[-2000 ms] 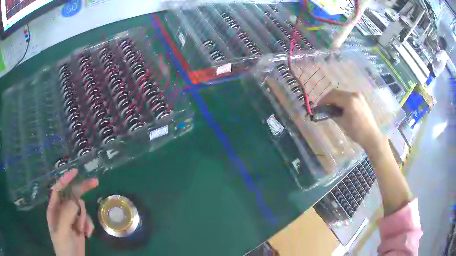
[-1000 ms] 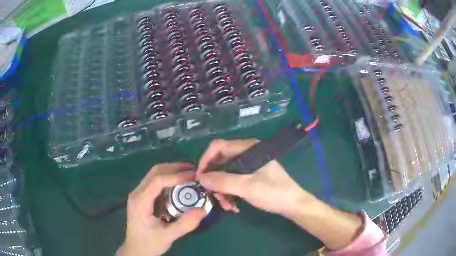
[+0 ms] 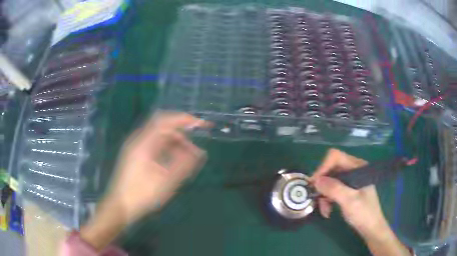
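Note:
The round silver-rimmed fixture stands on the green mat, with a small disc with dark and pale rings on top. My right hand holds the black test probe like a pen; its tip is at the fixture's right rim, partly hidden by my fingers. My left hand is blurred, left of the fixture, fingers apart near the front edge of the main blister tray; I see nothing clearly held. Rows of speaker drivers fill the tray's right side, and one sits in its front middle.
A left-hand blister tray with dark reddish rows stands at the left. Part of the right-hand tray shows at the right edge, with red tape and the rear-right tray beyond. The red cable curves at the right.
The view has swung left. My left hand has let go of the fixture and moved left and away towards the main tray. My right hand stays at the fixture with the probe.

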